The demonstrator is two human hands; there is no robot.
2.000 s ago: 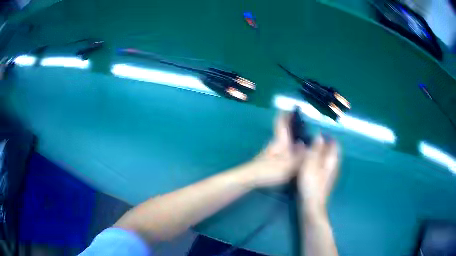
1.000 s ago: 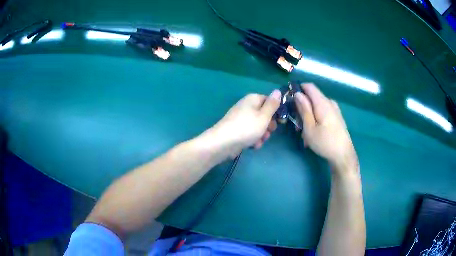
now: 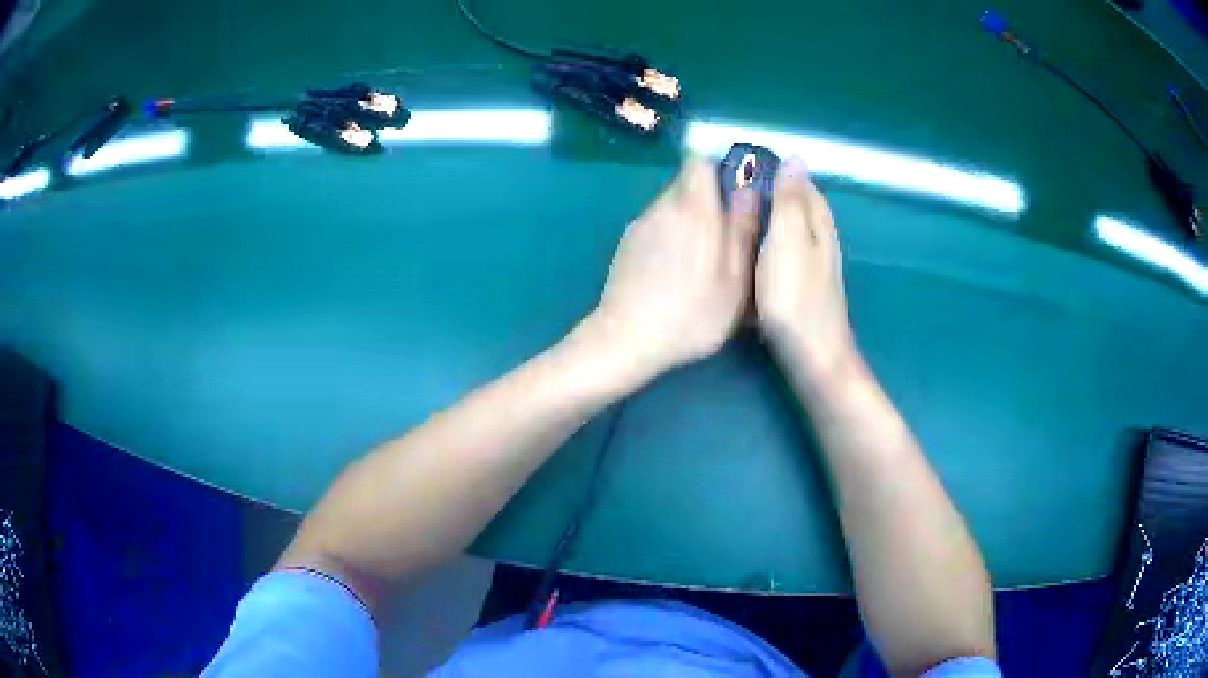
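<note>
A black clamp (image 3: 747, 162) is pressed between my two hands over the green bench, its nose pointing away from me with a small copper-coloured part showing. My left hand (image 3: 682, 265) closes on it from the left. My right hand (image 3: 799, 258) lies flat against its right side. Most of the clamp is hidden by my fingers and palms. A thin black cable (image 3: 596, 470) runs from under my left hand towards my lap, with a red end (image 3: 547, 609) at the bench's near edge. No spring can be made out in my hands.
Clamp leads with copper tips lie on the far green surface (image 3: 874, 66): a pair at centre (image 3: 603, 90), another at left (image 3: 347, 119). A lead with a blue end (image 3: 994, 23) lies at far right. Black trays with silver springs stand at near right (image 3: 1179, 484) and near left (image 3: 24, 530).
My hands have come together around the clamp, which was more exposed between my fingertips and now points away from me. The view has shifted, and the far leads appear further left.
</note>
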